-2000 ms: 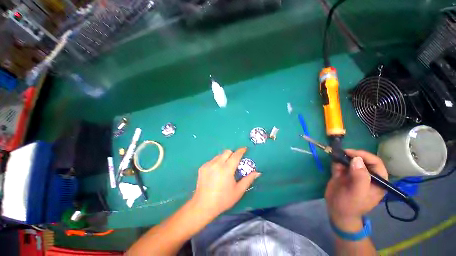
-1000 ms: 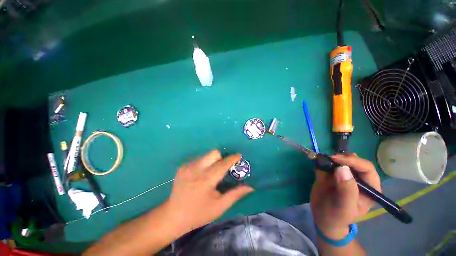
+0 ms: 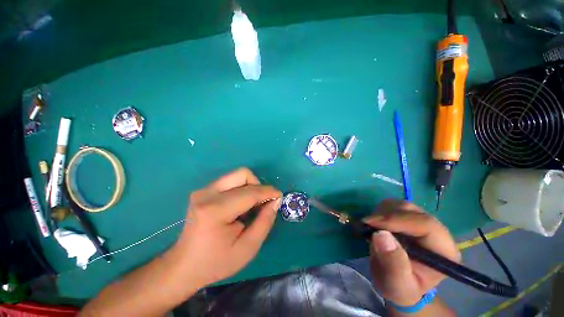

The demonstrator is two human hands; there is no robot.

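A round circuit board [image 3: 295, 206] lies on the green mat between my hands. My left hand [image 3: 232, 217] pinches thin solder wire [image 3: 154, 235] at the board's left edge. The wire runs across the mat from the lower left. My right hand [image 3: 408, 251] holds a black soldering iron [image 3: 433, 260], its tip close to the board's right edge; I cannot tell if it touches. A second round board [image 3: 322, 150] lies behind, with a small silver cylinder [image 3: 350, 146] beside it. A third round board [image 3: 128, 123] lies at the left.
An orange electric screwdriver [image 3: 451, 99], a blue stick [image 3: 402, 155], a fume fan [image 3: 516, 124] and an off-white cylinder [image 3: 524, 199] are at the right. A tape roll [image 3: 95, 179] and white markers [image 3: 60, 162] are at the left. A white bottle [image 3: 246, 46] lies at the back.
My left fingers have moved from around the board to pinching wire at its left edge. The iron tip has moved left and down, from near the silver cylinder to the front board.
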